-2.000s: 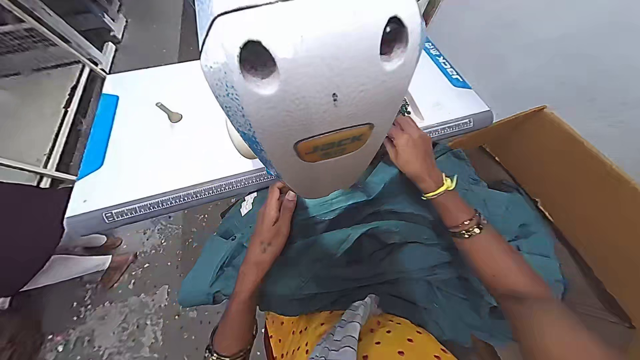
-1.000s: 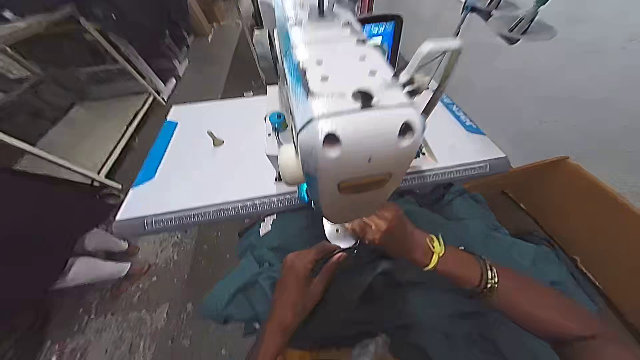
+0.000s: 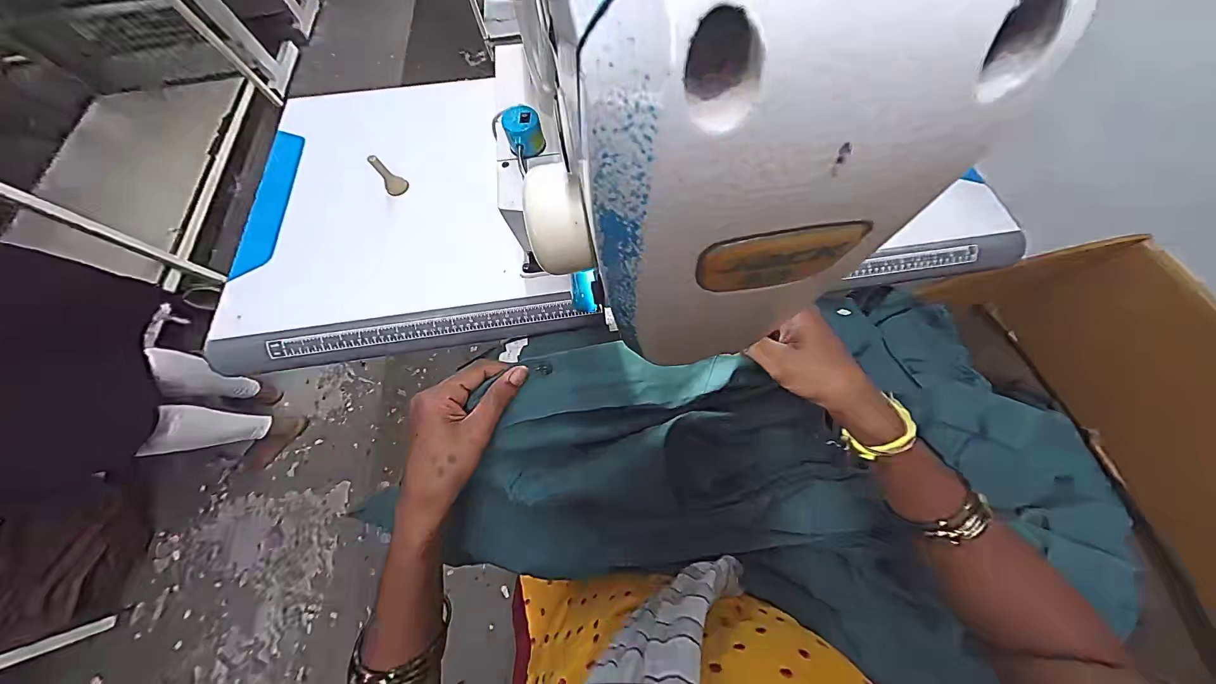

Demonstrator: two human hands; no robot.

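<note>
A dark teal garment (image 3: 589, 475) lies over my lap and spreads to the right below the white Jack sewing machine head (image 3: 798, 171). My left hand (image 3: 456, 427) pinches the garment's upper left edge between thumb and fingers, near a small dark button (image 3: 542, 369) and a white tag (image 3: 513, 350). Under the right side of the machine head, my right hand (image 3: 807, 361) grips the cloth's edge; its fingertips are partly hidden. The machine head hides the needle area, and a bluish light falls on the cloth beneath it.
The white machine table (image 3: 380, 256) has a ruler strip along its front edge and a small spoon-shaped object (image 3: 389, 178) on top. A cardboard box (image 3: 1111, 351) stands at the right. Another person's legs (image 3: 204, 404) show at the left, near a metal-framed rack (image 3: 114, 223).
My hands were close together by the needle area one second ago and are now apart along the cloth's edge, my left hand further left. The view has shifted closer to the machine head.
</note>
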